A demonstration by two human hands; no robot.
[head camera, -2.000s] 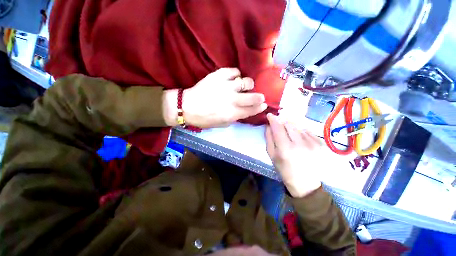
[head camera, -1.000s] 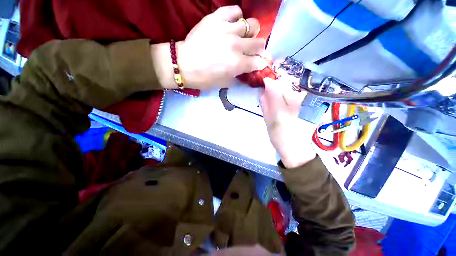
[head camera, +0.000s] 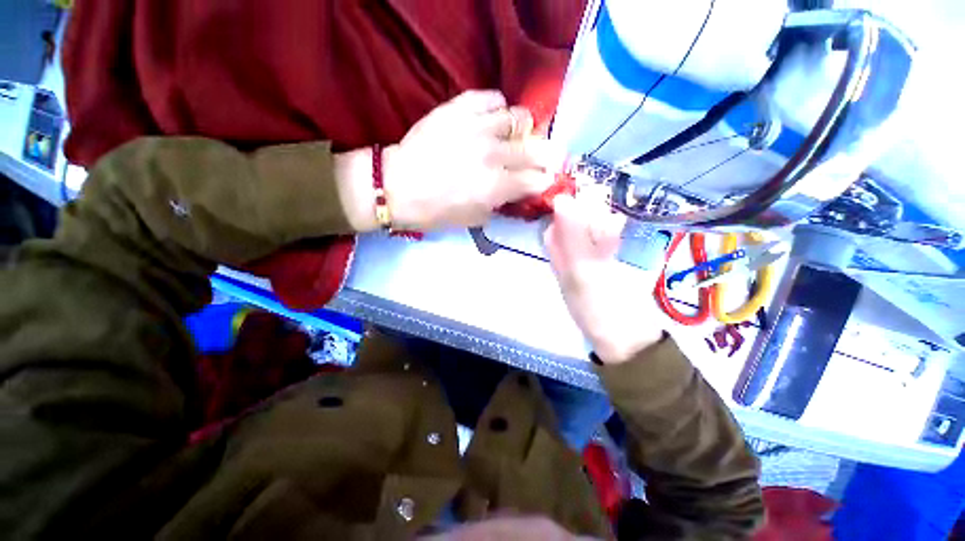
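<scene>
A large dark red garment (head camera: pixel 243 79) covers the left of the white table and reaches the sewing machine (head camera: pixel 677 74), which is white with a blue stripe. My left hand (head camera: pixel 460 164) lies on the garment, fingers bent, and holds its edge just left of the presser foot (head camera: pixel 596 174). My right hand (head camera: pixel 587 259) is at the front of the needle area, its fingertips on the bunched red edge (head camera: pixel 559 193), close to my left fingertips. The needle and the exact stitching spot are too small and bright to make out.
Scissors with red-orange and yellow loops (head camera: pixel 743 291) lie right of my right hand, with blue snips (head camera: pixel 707 266) across them. Red scraps (head camera: pixel 730 336) and a black flat rectangle (head camera: pixel 799 343) lie further right. The table's ruler-marked front edge (head camera: pixel 466 340) runs before my body.
Since two seconds ago, both hands have moved in to the presser foot with the red edge, which is now bunched between them. In the last second they stay there while the view shifts.
</scene>
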